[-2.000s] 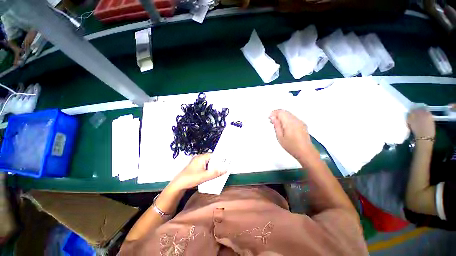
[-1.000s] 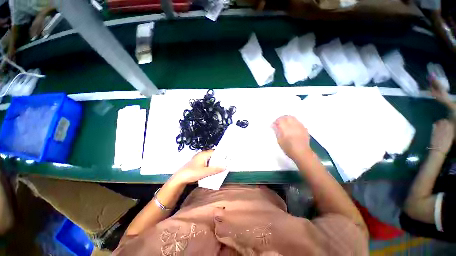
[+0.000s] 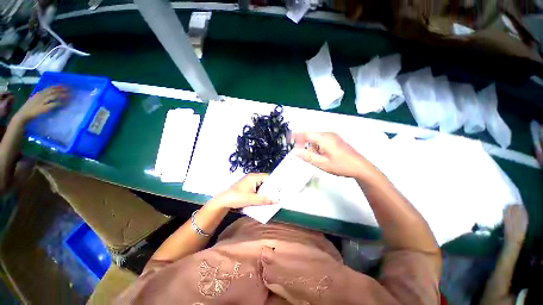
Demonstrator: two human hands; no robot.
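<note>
A pile of small black looped cables (image 3: 261,142) lies on the white mat (image 3: 208,143). My left hand (image 3: 245,192) is at the near edge of the mat, closed on a white sleeve (image 3: 286,179) that slants up to the right. My right hand (image 3: 327,153) is at the sleeve's upper end, beside the pile, fingers bent together near a small dark item at the fingertips. Whether it grips the cable, the sleeve or both is unclear. White sheets (image 3: 440,179) are spread on the right.
Wrapped white products (image 3: 372,83) stand in a row on the green conveyor belt (image 3: 256,65). White strips (image 3: 177,145) lie left of the mat. Another person's hand (image 3: 47,101) is over the blue bin (image 3: 110,122). A metal post (image 3: 178,53) slants down behind the mat. Another hand (image 3: 513,223) is at right.
My right hand has moved left to the sleeve's upper end. The single cable beside the pile is no longer seen there. A hand has come over the blue bin. The view has turned.
</note>
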